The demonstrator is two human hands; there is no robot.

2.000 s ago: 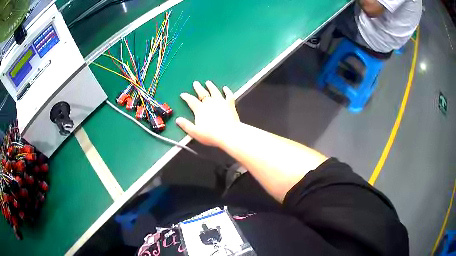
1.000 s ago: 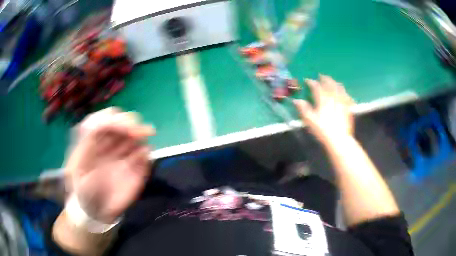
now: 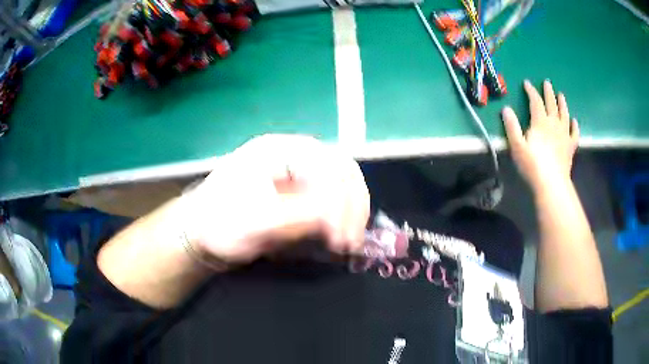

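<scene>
My left hand (image 3: 285,202) is raised close to the camera in front of my chest, overexposed and blurred. Its fingers look curled, and whether anything is in them cannot be told. My right hand (image 3: 546,135) lies palm down at the bench's front edge, fingers apart, holding nothing. A small batch of wire harnesses (image 3: 478,60) with red-orange and black connectors lies just left of and beyond my right hand, wires pointing away. A large heap of red-black connectors (image 3: 174,46) lies at the back left of the bench.
The green bench (image 3: 285,99) has a pale front edge. The lower edge of the white machine (image 3: 299,6) shows at the top. A pale strip (image 3: 349,78) runs from it to the bench edge. A grey cable (image 3: 457,82) runs off the edge. Blue stools (image 3: 633,206) stand below.
The view has swung left and down. My left hand has come into view and moved right, in front of my chest. My right hand stays open at the bench edge beside the small batch.
</scene>
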